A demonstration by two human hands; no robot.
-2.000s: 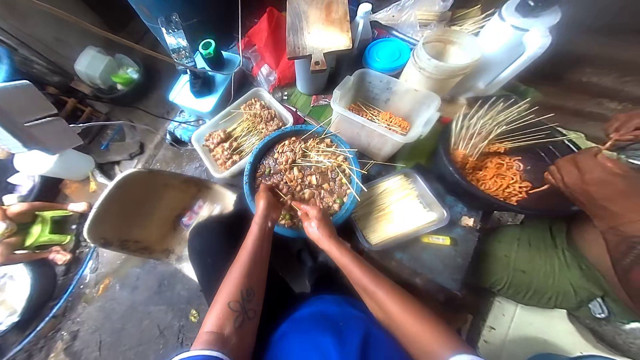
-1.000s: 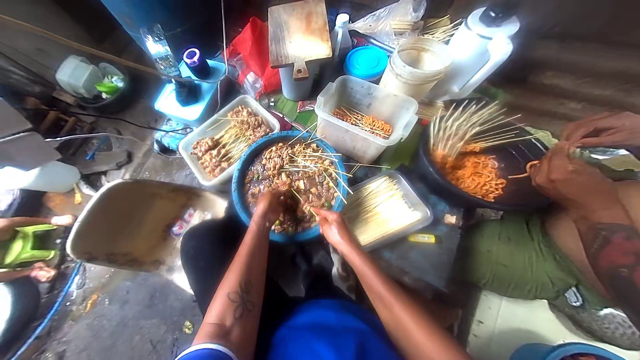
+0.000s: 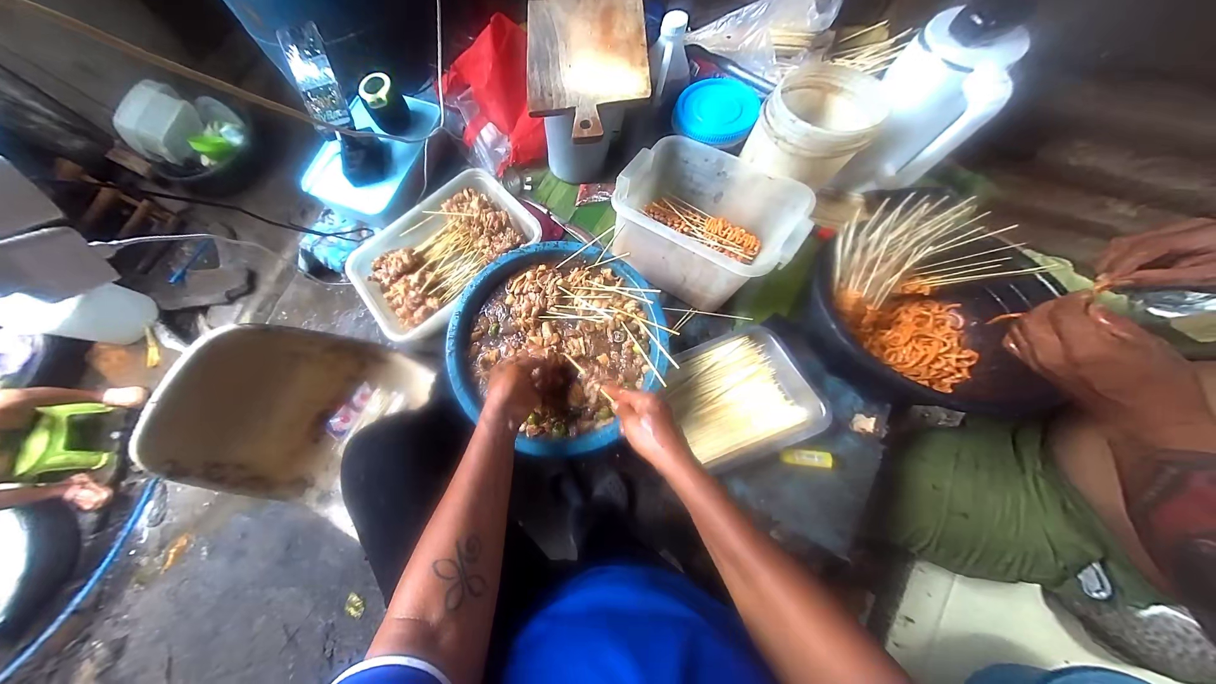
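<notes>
A blue basin of marinated meat pieces stands before me, with several skewers of meat lying across its far right part. My left hand is down in the meat, its fingers partly hidden. My right hand pinches a bamboo skewer at the basin's near right rim, its tip pointing towards the left hand. A clear tray of bare bamboo skewers lies just right of my right hand. Behind the basin on the left is a white tray of meat skewers; a plastic tub of orange skewers stands behind right.
Another person's hands work over a black basin of orange strips and sticks at right. An empty beige basin lies left. Behind stand a wooden cutting board, a blue-lidded container, a white bucket and a white jug.
My left hand has gone from near the basin's rim deeper into the meat. My right hand remains near the rim on the right, holding a skewer.
</notes>
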